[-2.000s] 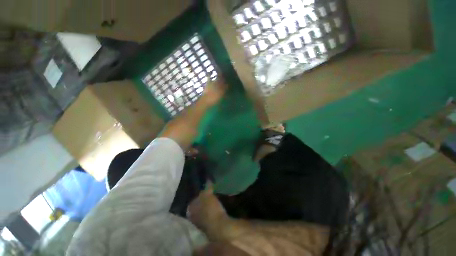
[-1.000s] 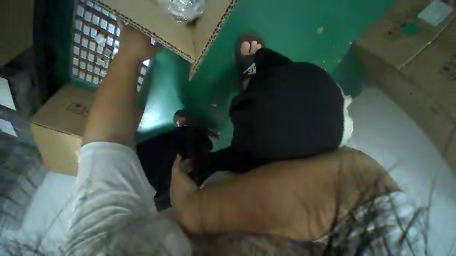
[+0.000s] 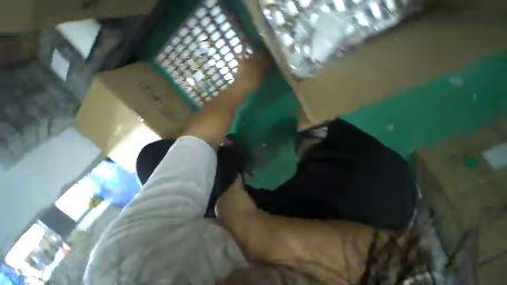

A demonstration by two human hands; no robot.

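A tray with a grid of small silvery-white parts (image 3: 203, 53) lies on the green floor at the upper middle. My left hand (image 3: 250, 72) is blurred at the tray's right edge; its fingers are not clear, so I cannot tell whether it grips the tray. An open carton (image 3: 356, 72) stands to the right, cut off by the top edge. It holds similar parts with a clear crinkled plastic bag (image 3: 322, 33) on them. My right hand (image 3: 233, 200) is low in the middle, by my dark-clothed legs; its fingers are mostly hidden.
A closed brown carton (image 3: 130, 100) stands left of the tray. Grey wrapped stacks with white labels (image 3: 80, 36) are at the upper left. More cartons (image 3: 467, 183) stand at the right. A bright area with something blue (image 3: 114, 181) shows at the lower left.
Since one second ago the view has tilted, and the tray and open carton show further right. My left hand has moved along to the tray's right edge. My right hand stays low by my legs.
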